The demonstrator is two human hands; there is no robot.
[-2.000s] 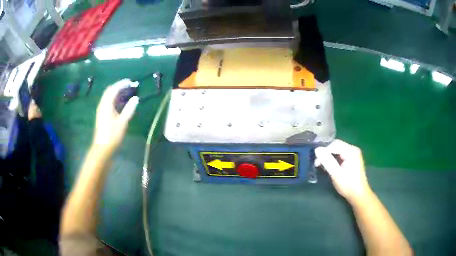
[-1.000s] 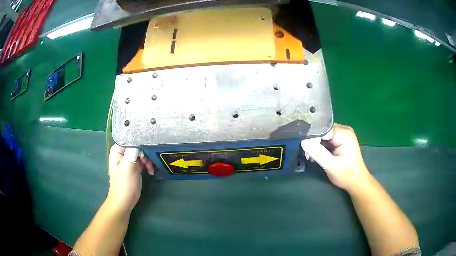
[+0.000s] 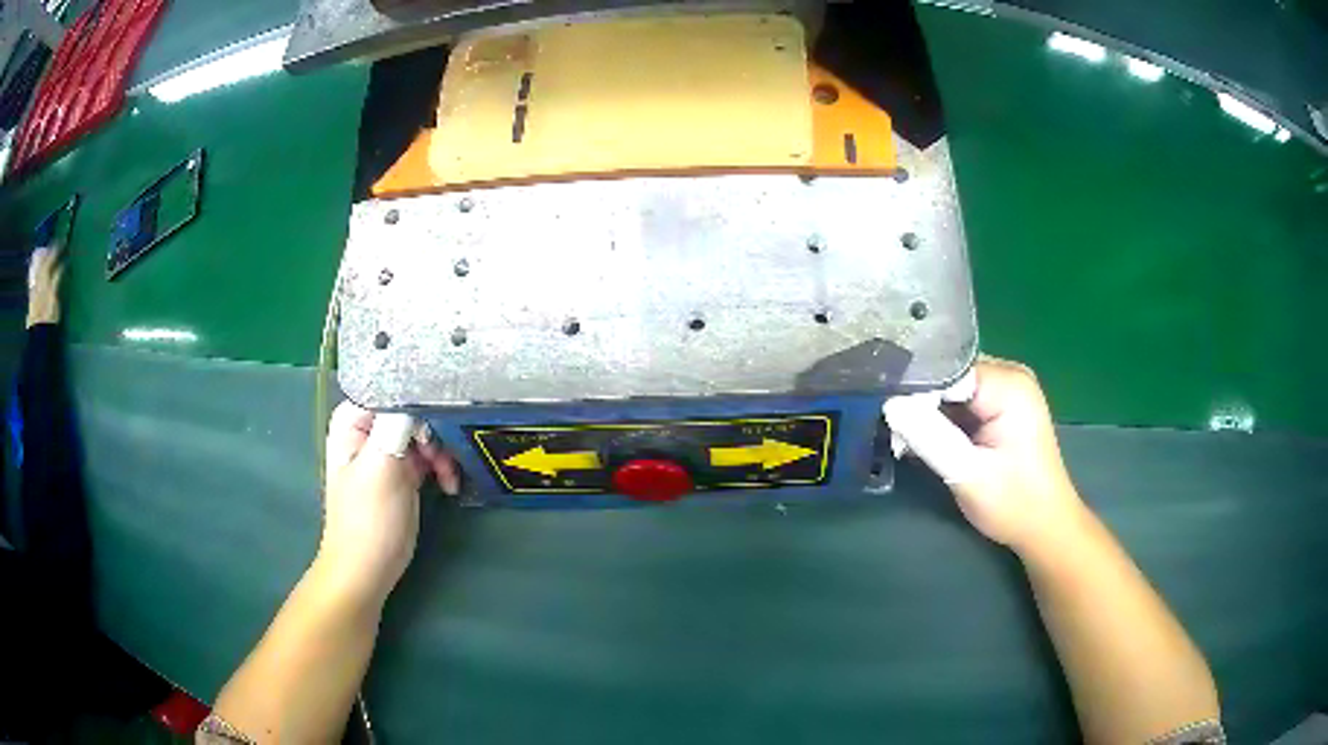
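Observation:
The bench press stands in front of me, its silver-grey press table (image 3: 641, 277) over a blue base. The yellow-tan nest (image 3: 626, 109) lies on the orange base plate (image 3: 862, 138); no housing shows on it. The grey upper platen (image 3: 437, 32) hangs above the back edge. The front label carries a red round knob (image 3: 651, 479) between yellow arrows. My left hand (image 3: 382, 473) is at the left side of the base and my right hand (image 3: 990, 451) at the right side, both under the table's front corners. White coverings show on their fingertips. Some fingertips are hidden against the base.
A phone housing (image 3: 155, 216) lies on the green mat at left. A second housing (image 3: 61, 221) lies farther left, with a coworker's hand (image 3: 44, 277) at it. A red divided tray (image 3: 91, 90) is at the far upper left. A thin hose runs beside the press's left side.
My left hand came from the mat at left, where it was near the housings, to the press's left side. My right hand stays at its side. The coworker's hand has come to the far-left housing.

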